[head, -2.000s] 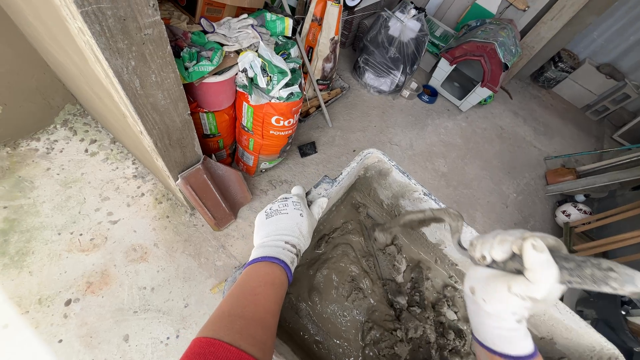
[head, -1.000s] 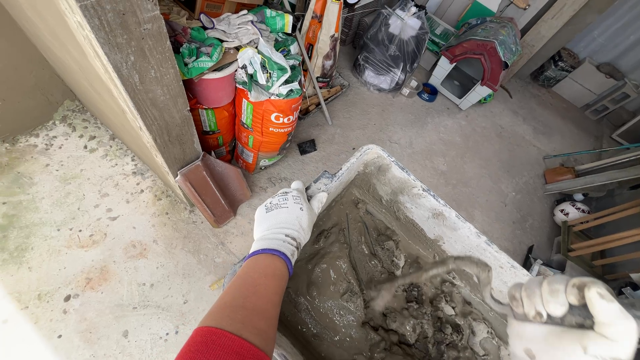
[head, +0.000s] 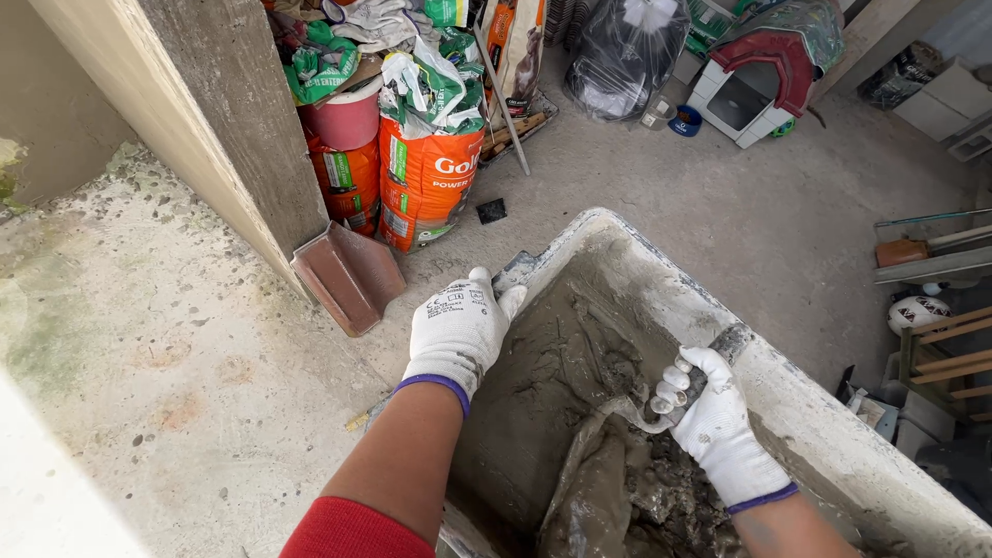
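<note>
A tub [head: 666,279] with white, mortar-crusted walls holds wet grey mortar [head: 535,395]. My left hand [head: 457,325], in a white work glove with a purple cuff, rests on the tub's near-left rim with its fingers over the edge. My right hand [head: 713,418], gloved the same way, is closed around the handle of a trowel [head: 593,473] inside the tub. The trowel's blade is coated in mortar and lies in or against the mix, its far end hard to make out.
Left of the tub stand a concrete post [head: 240,116], a brown clay tile [head: 349,275] and orange bags [head: 430,182]. Beyond are a plastic pet house [head: 763,77] and a blue bowl [head: 686,121]. At right lie a ball [head: 920,314] and wooden slats [head: 953,360].
My right hand, holding the trowel, has moved from over the tub's right rim to inside the tub, and the blade now lies lower in the mortar. My left hand has stayed on the rim.
</note>
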